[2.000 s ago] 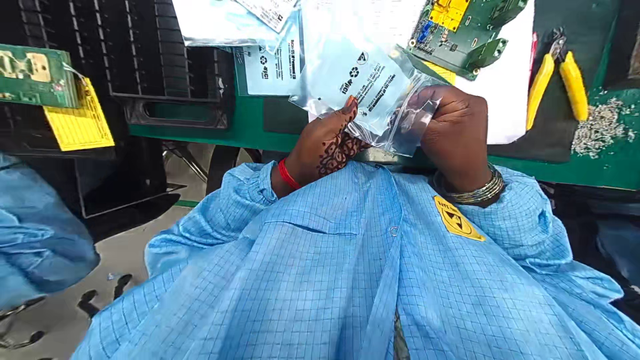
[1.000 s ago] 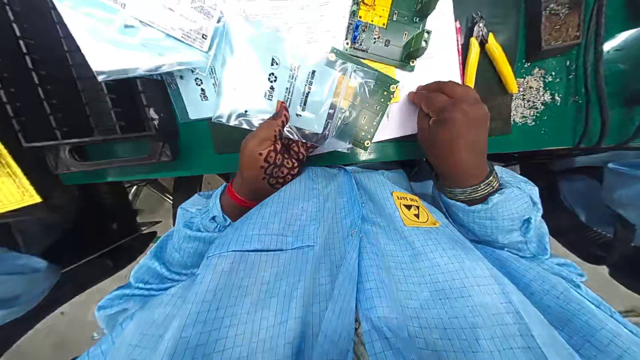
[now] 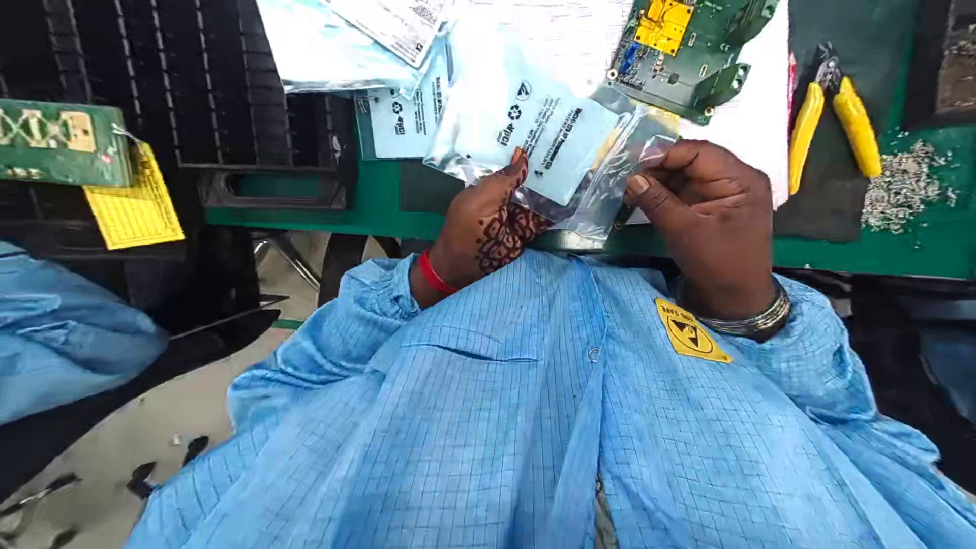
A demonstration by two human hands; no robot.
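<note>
My left hand (image 3: pixel 492 221) grips the lower left part of a clear plastic zip bag (image 3: pixel 560 145) with a printed pale blue card in it. The fingers behind the bag are hidden. My right hand (image 3: pixel 709 217) pinches the bag's right edge between thumb and fingertips. Behind the bag, part of something dark green and yellow shows through; how much lies inside it, I cannot tell. A green circuit board (image 3: pixel 686 65) with a yellow part lies on white paper just above my right hand. More bags with pale blue cards (image 3: pixel 404 114) lie to the left.
Yellow-handled cutters (image 3: pixel 835 126) lie on a dark mat at the right, beside a heap of small metal clippings (image 3: pixel 903 187). At the left stand a black slotted rack (image 3: pixel 267 191) and a green board (image 3: pixel 65 145) with a yellow tag (image 3: pixel 136 200). A blue sleeve of another person shows far left.
One second ago my right hand was off the bag and a green board showed at its right side; now that hand pinches the bag's edge. The view has shifted.
</note>
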